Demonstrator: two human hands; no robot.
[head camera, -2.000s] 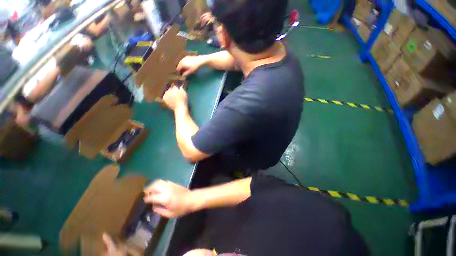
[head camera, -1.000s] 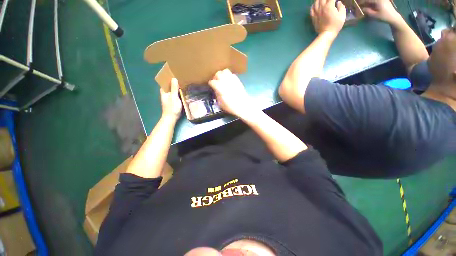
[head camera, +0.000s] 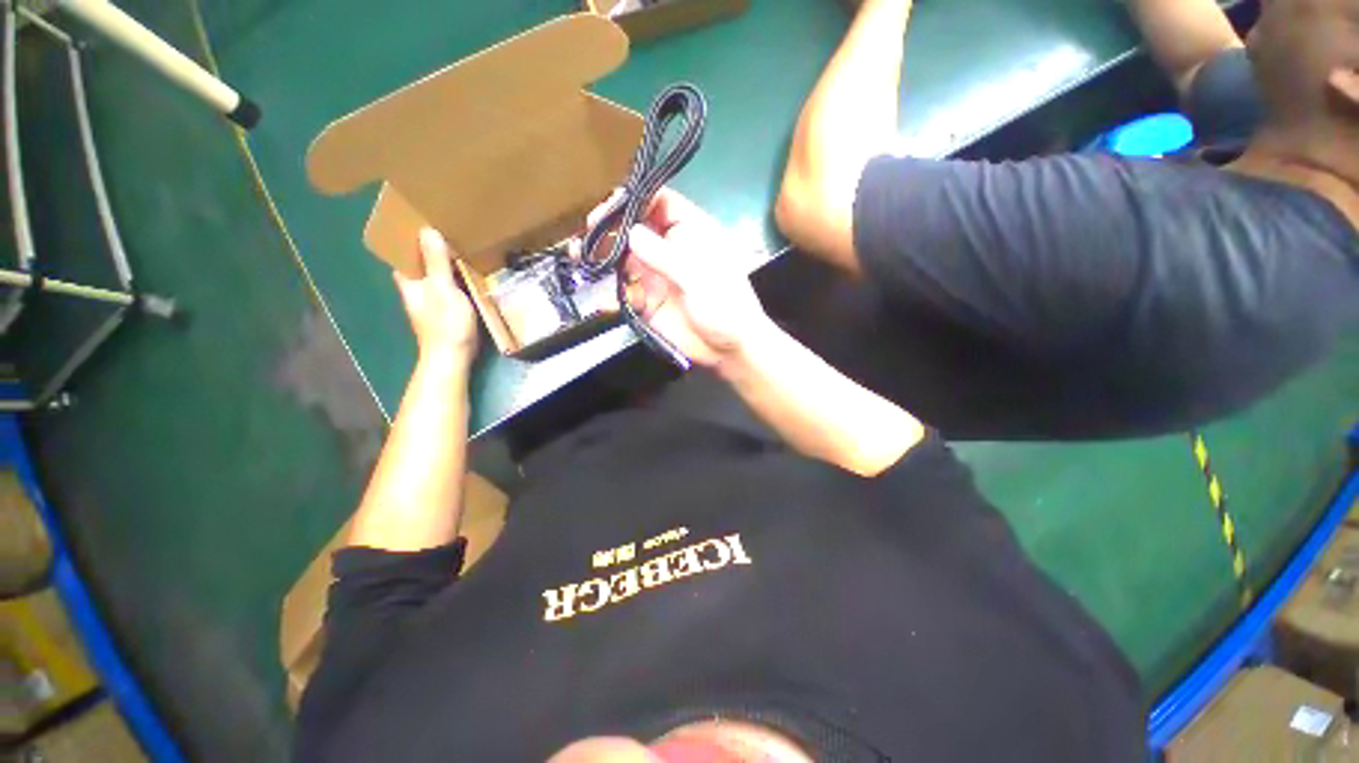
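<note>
The open brown mailer box (head camera: 492, 142) stands at the bench's front edge with its wide flap lid raised and side ears out. Inside lie a clear or grey-white bagged piece (head camera: 534, 303) and dark cord-like items. My left hand (head camera: 441, 306) holds the box's left wall and ear. My right hand (head camera: 689, 283) holds a black cable bundle (head camera: 650, 167) at its middle, over the box's right side. The bundle's loop points up and away, and a loose end hangs below my fingers. Part of the box's right side is hidden by my hand.
A neighbouring worker in a dark grey-blue T-shirt (head camera: 1014, 283) stands close on the right. Part of another brown box (head camera: 678, 15) shows at the top edge. A white tube rack (head camera: 164, 57) is at upper left. A brown carton (head camera: 316, 604) is low by my left arm.
My right hand has risen from inside the box and now shows the black cable bundle in its grip. My left hand stays on the box's left side. The view has shifted slightly.
</note>
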